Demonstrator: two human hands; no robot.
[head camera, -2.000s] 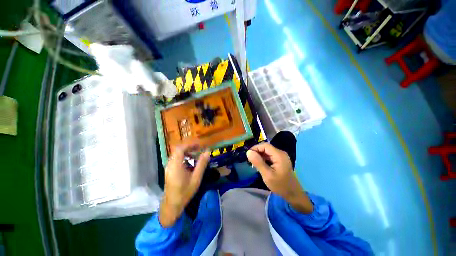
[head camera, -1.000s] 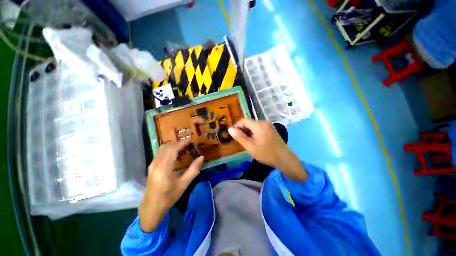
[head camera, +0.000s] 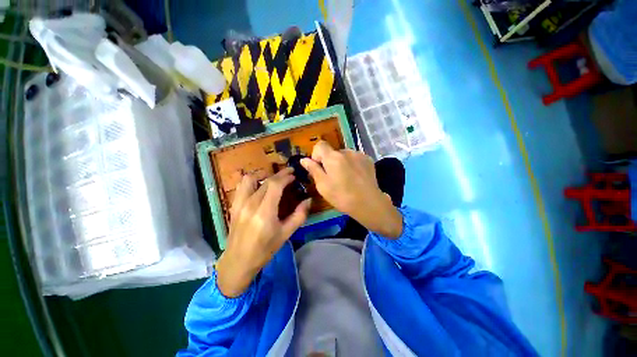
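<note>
The orange-brown fixture plate (head camera: 237, 159) lies in its pale green frame (head camera: 214, 192) in front of me. A round black part (head camera: 298, 166) sits near the plate's centre, partly hidden by my fingers. My right hand (head camera: 346, 183) is over the right side of the plate, its thumb and forefinger at the black part. My left hand (head camera: 262, 222) is over the near left side of the plate, its fingertips at the part's left edge and its thumb apart. The fingers hide much of the nest.
Stacked clear blister trays (head camera: 105, 188) stand at left, with black parts in the far corner. White crumpled wrap (head camera: 126, 63) hangs above them. The hazard-striped base (head camera: 279, 77) and marked white paper (head camera: 223, 117) lie beyond the frame. Another compartment tray (head camera: 391, 97) is at right, with red stools (head camera: 569, 70) beyond.
Both hands have moved in over the fixture and now meet near its centre. The black ring seen at my right fingertips a second ago is now near the plate's centre. The view has shifted.
</note>
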